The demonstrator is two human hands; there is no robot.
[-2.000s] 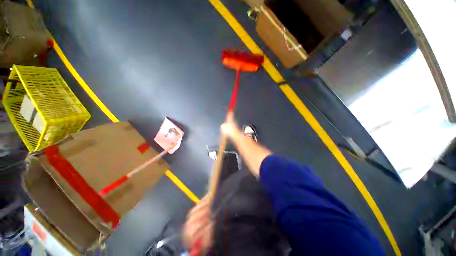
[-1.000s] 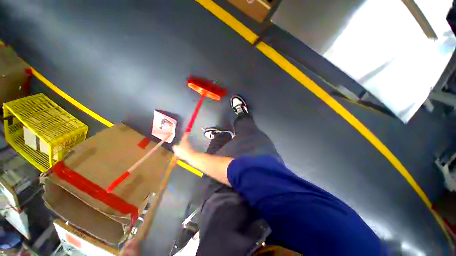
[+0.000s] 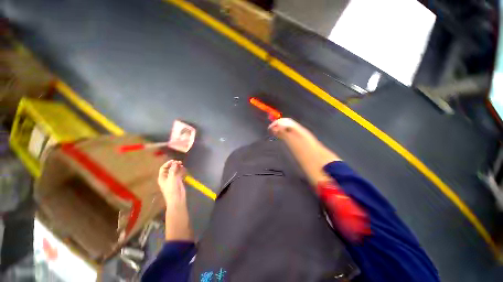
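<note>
The broom's orange-red head (image 3: 265,108) is above the floor or on it; I cannot tell which. My right hand (image 3: 285,129) is closed around the broom close to its head, and most of the handle is hidden. A blurred red part (image 3: 344,211) lies over my right sleeve. My left hand (image 3: 172,179) is raised with bent fingers, holding nothing that shows, just below the dustpan. The pinkish-white dustpan (image 3: 182,136) holds some debris. Its stick with red grip points left across a brown carton. Small scraps (image 3: 222,139) lie on the floor.
The open brown carton with red tape (image 3: 146,176) is at left, beside a yellow crate (image 3: 69,122). Yellow lines (image 3: 353,116) edge the grey aisle floor on both sides. A white-topped worktable (image 3: 386,38) and another carton (image 3: 248,21) are at the upper right.
My left hand has come off the broom handle and moved up toward the dustpan. My right hand has moved right with the broom and is now closer to its head. The view has shifted.
</note>
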